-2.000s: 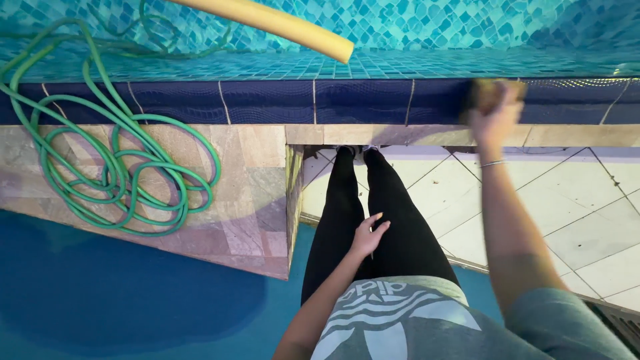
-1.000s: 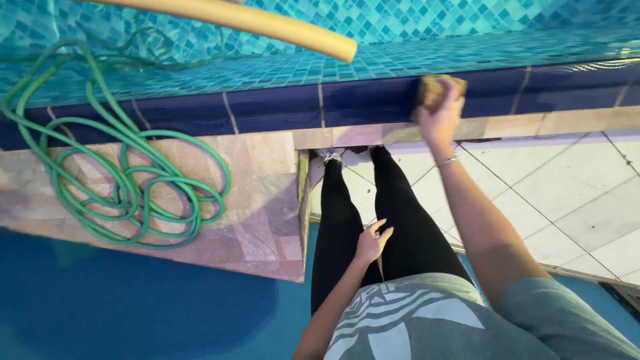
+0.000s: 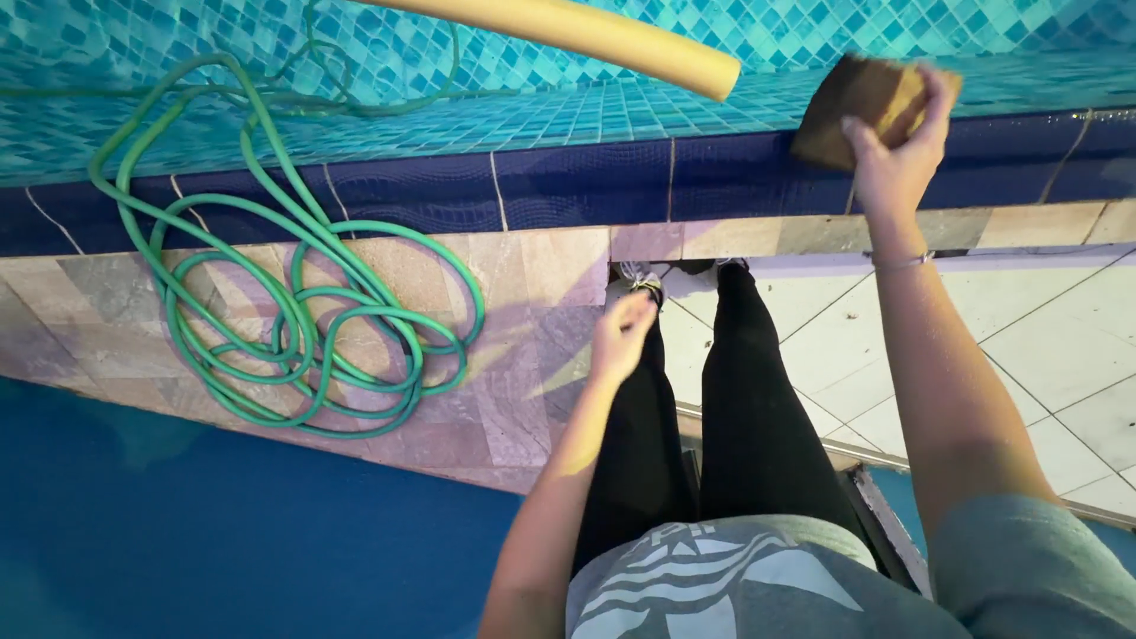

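Note:
My right hand [image 3: 901, 151] grips a brown and yellow sponge-like block [image 3: 834, 111], tilted up at the pool's edge. The block is slightly blurred, and whether it touches the dark blue edge tiles [image 3: 586, 186] below it cannot be told. My left hand [image 3: 624, 333] hangs over my left leg near the shoe, its fingers loosely curled with nothing seen in them. To its left, a green hose [image 3: 355, 311] lies in loose coils across the stone paving and the blue tiles.
A yellow foam tube [image 3: 621, 44] extends over the pool water [image 3: 825, 27] at the top. Stone paving [image 3: 497, 382] borders a blue surface [image 3: 222, 524] at lower left. White floor tiles [image 3: 1056, 346] lie to the right, beside a metal-edged strip.
My left hand has moved from over my thighs up toward my left foot. The right hand has raised and tilted the block, after moving left along the blue tiles earlier.

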